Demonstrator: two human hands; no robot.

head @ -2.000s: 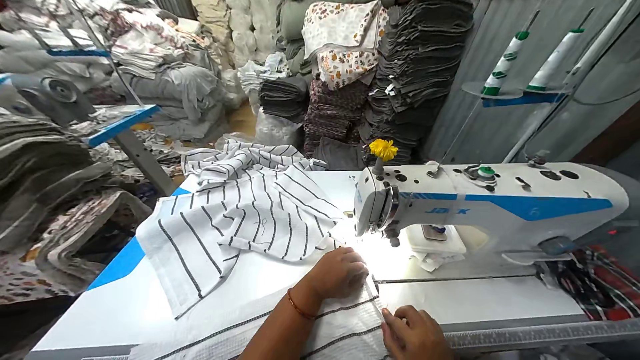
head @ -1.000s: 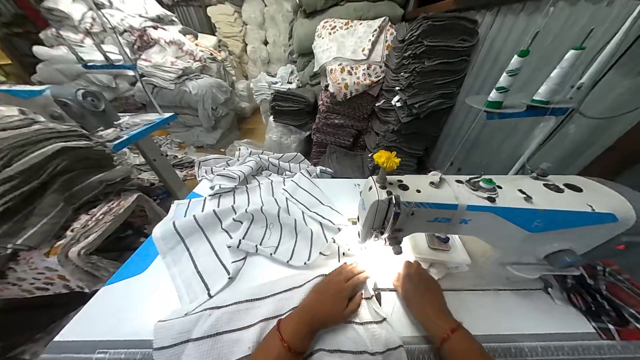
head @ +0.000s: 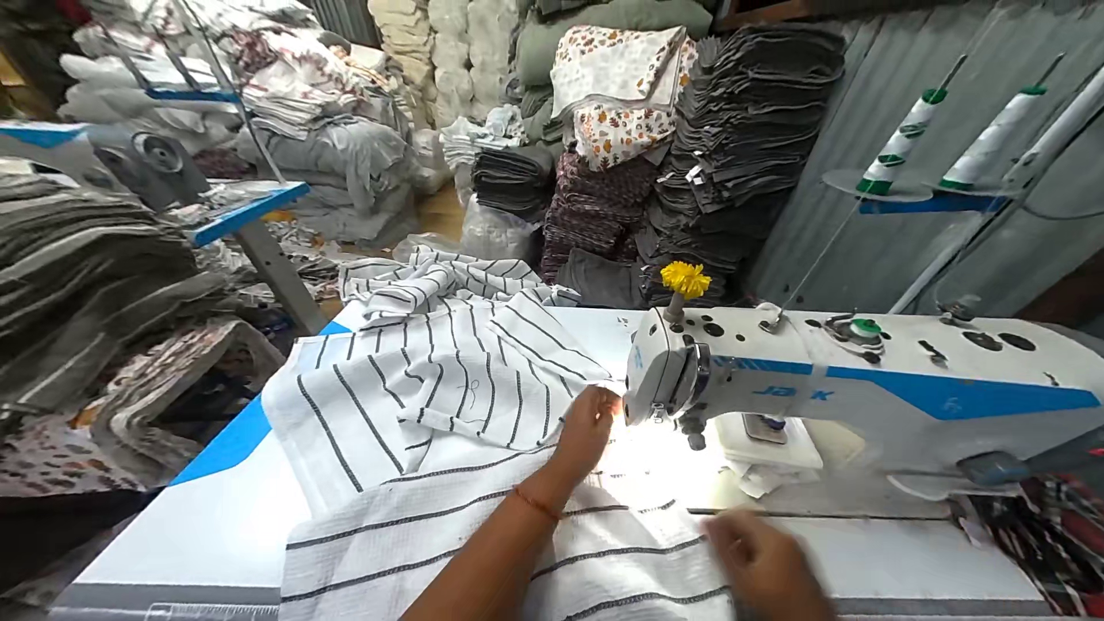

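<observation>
A white cloth with dark stripes (head: 371,535) lies over the front of the sewing table, and more striped cloth (head: 466,371) is bunched behind it. My left hand (head: 591,427) rests on the cloth just left of the needle area of the Jack sewing machine (head: 862,371); whether its fingers pinch the fabric is unclear. Blurred, my right hand (head: 763,561) is at the cloth's right edge, in front of the machine, and its grip cannot be made out. Glare from the machine's lamp hides the presser foot and the cloth beneath it.
A yellow flower (head: 686,279) stands on the machine head. Two thread cones (head: 904,142) stand behind it at the right. Folded dark textiles (head: 750,112) are stacked beyond the table. Another machine's blue-edged table (head: 250,214) and a cloth pile (head: 95,293) are at the left.
My left hand has moved forward to beside the machine head. My right hand, near the needle area one second ago, has come back toward the table's front edge. The front cloth has spread further right.
</observation>
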